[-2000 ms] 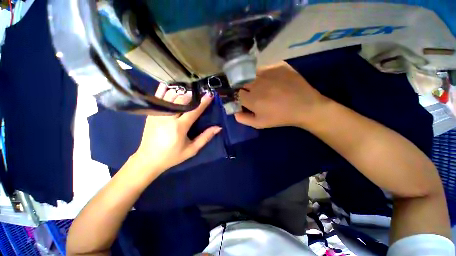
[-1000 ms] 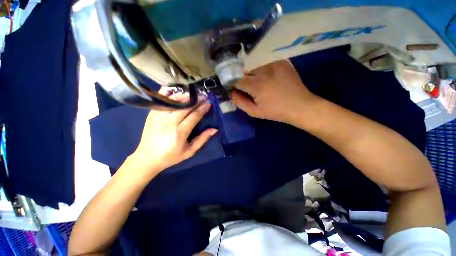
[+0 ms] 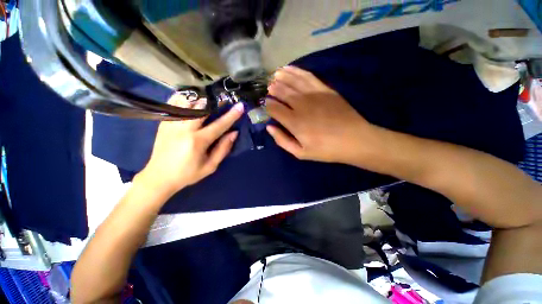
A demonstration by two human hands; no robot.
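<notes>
A large navy garment panel point(image 3: 309, 178) lies on the white machine table under the head of the sewing machine point(image 3: 356, 41). A small navy pocket piece point(image 3: 248, 138) lies on it just below the needle area point(image 3: 229, 92). My left hand point(image 3: 190, 142) lies flat on the cloth left of the needle area, index fingertip close to the presser foot, some fingertips hidden behind the machine's metal guard. My right hand point(image 3: 312, 119) rests on the cloth right of the needle area, fingers bent, fingertips partly hidden. Neither hand clearly grips the cloth.
Another long navy piece point(image 3: 44, 142) lies at the table's left. The table's white front edge point(image 3: 208, 224) shows below the panel. Blue baskets point(image 3: 24, 285) stand at lower left and at the right edge. Dark cloth and pale scraps lie at lower right.
The navy panel has moved away from my lap, uncovering the table's front edge. The pocket piece shows less below the needle. Both hands stay beside the needle; the view has shifted.
</notes>
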